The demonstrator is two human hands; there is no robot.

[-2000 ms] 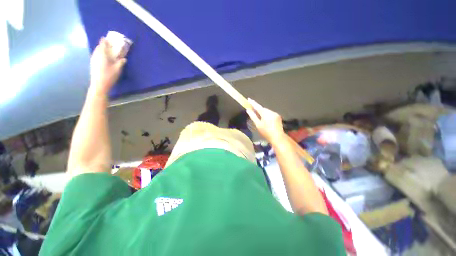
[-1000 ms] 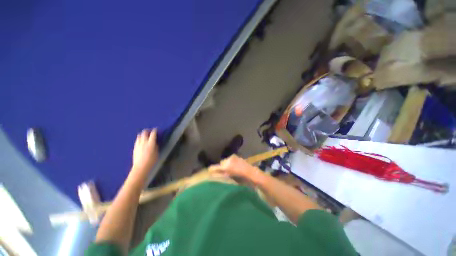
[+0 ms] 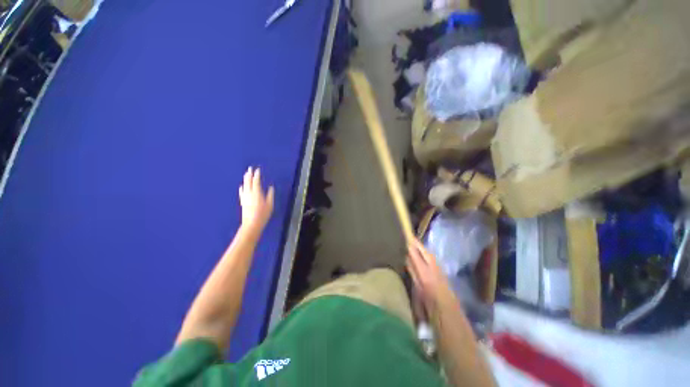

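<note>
A blue fabric ply (image 3: 151,174) covers the long table to my left and ahead. My left hand (image 3: 256,198) is on or just above the fabric near the table's right edge, fingers apart, holding nothing. My right hand (image 3: 427,272) is closed around the lower part of the spreading stick (image 3: 384,151), a pale yellowish strip that points forward over the aisle, clear of the table. The fabric shears (image 3: 281,11) lie on the fabric at the far end, partly cut off by the picture's top edge.
The metal table edge (image 3: 303,181) runs along the aisle floor (image 3: 363,189), which has dark scraps. On the right are cardboard boxes (image 3: 590,113), a clear plastic bag (image 3: 473,79) and a white surface (image 3: 635,351) with a blurred red item (image 3: 537,361).
The view has turned to look along the table and aisle. The stick has swung from across my body to pointing forward. The two weights have left view; the shears have come in.
</note>
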